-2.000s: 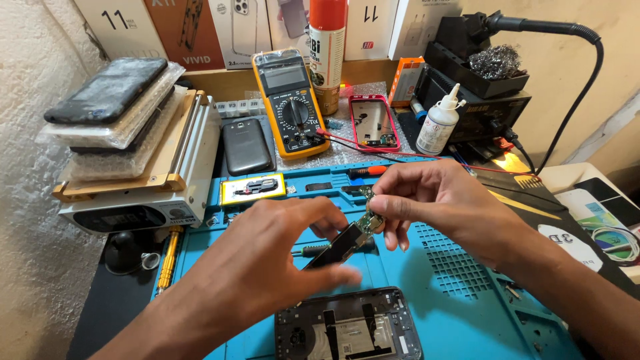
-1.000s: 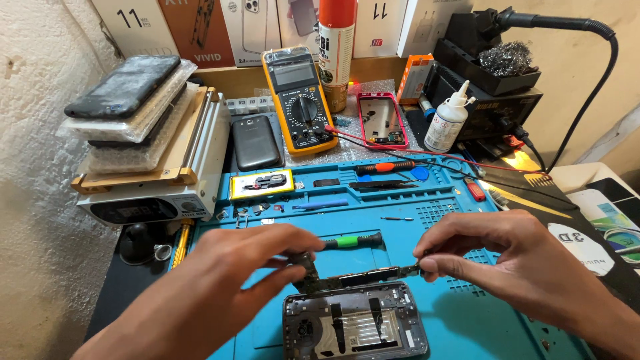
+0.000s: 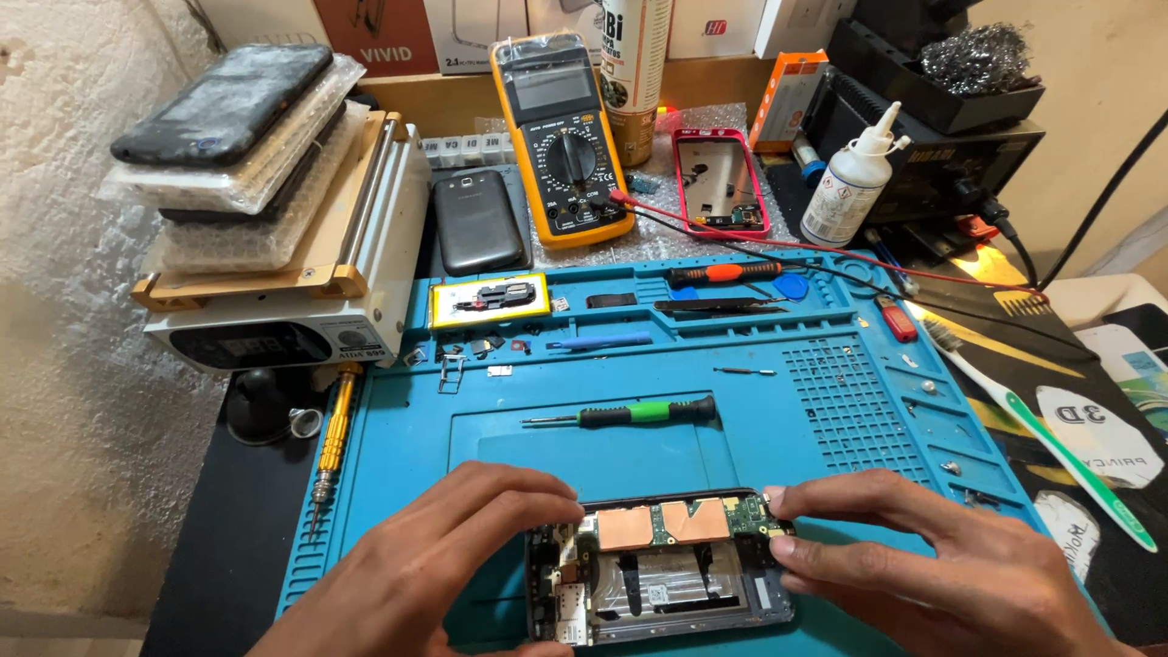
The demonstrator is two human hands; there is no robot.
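A smartphone's circuit board (image 3: pixel 671 524) with copper-coloured patches lies along the upper side of an open phone housing (image 3: pixel 776 602) on the blue repair mat (image 3: pixel 401 474). My left hand (image 3: pixel 447 557) is at the left end of the housing, its fingertips on the board's upper left corner and its thumb low at the housing's edge. On the right, the fingertips of my right hand (image 3: pixel 912 547) pinch the board's right end, with the other fingers bent below. Beyond the housing lies a green and black screwdriver (image 3: pixel 639 413).
Behind are a multimeter (image 3: pixel 566 137), a yellow-edged battery (image 3: pixel 443 310), black tweezers (image 3: pixel 721 305) and a white bottle (image 3: pixel 847 187). A gold screwdriver (image 3: pixel 338 420) lies along the mat's left edge. Stacked phones (image 3: pixel 228 100) rest on a white machine (image 3: pixel 383 265); a toothbrush (image 3: pixel 1049 438) is at right.
The board was held up in both hands above the housing and now lies in it, copper patches upward. My hands have moved down to the housing's two ends.
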